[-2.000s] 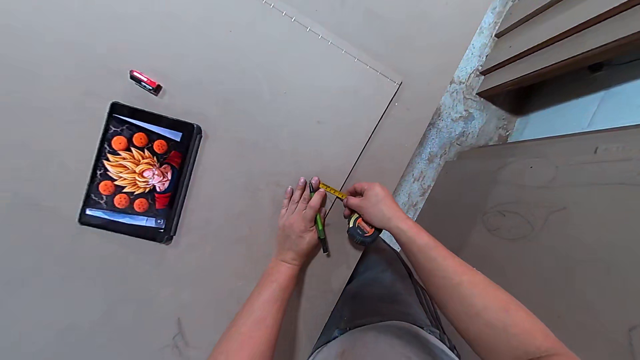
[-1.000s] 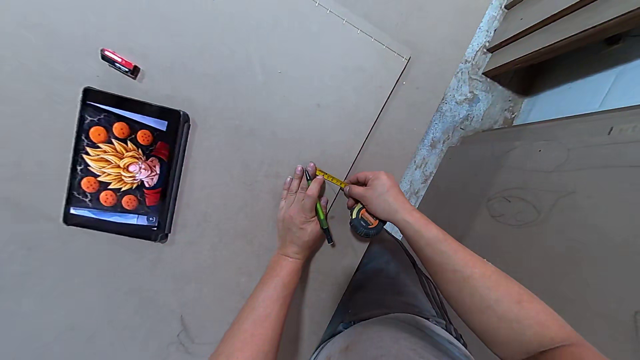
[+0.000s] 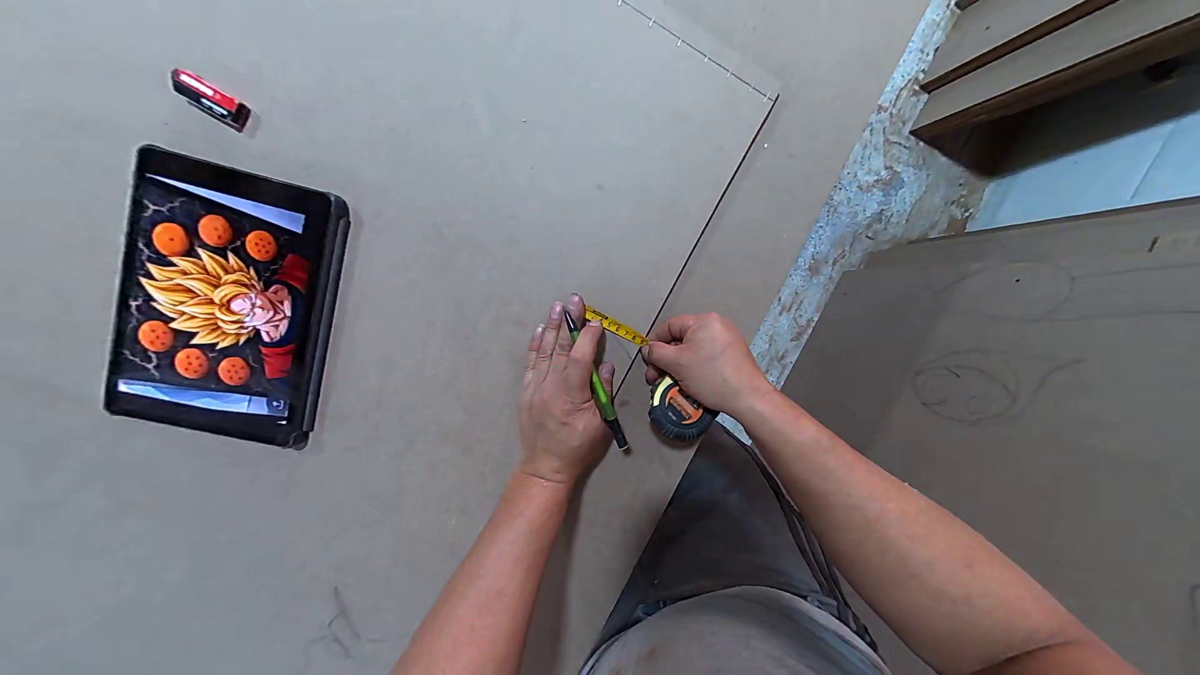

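Observation:
My left hand (image 3: pixel 567 403) lies on a flat tan board (image 3: pixel 450 253), with a green and black pen (image 3: pixel 602 394) held under its thumb. The end of a yellow tape blade (image 3: pixel 614 326) is at its fingertips. My right hand (image 3: pixel 703 361) pinches the blade by a dark straight line (image 3: pixel 712 211) on the board. The black and orange tape measure case (image 3: pixel 680 411) hangs just below the right fingers. Left of the hands, a tablet in a black case (image 3: pixel 319 309) shows a cartoon figure with orange balls.
A small red and black object (image 3: pixel 211 98) lies above the tablet. A line with tick marks (image 3: pixel 706 58) meets the dark line at a corner. Rough whitish masonry (image 3: pixel 844 216) borders the board; a wooden frame (image 3: pixel 1059 66) and a second board with pencil sketches (image 3: pixel 1041 450) are at right.
Both hands stay at the same part of the dark line, with the short length of tape between them. The view has shifted slightly.

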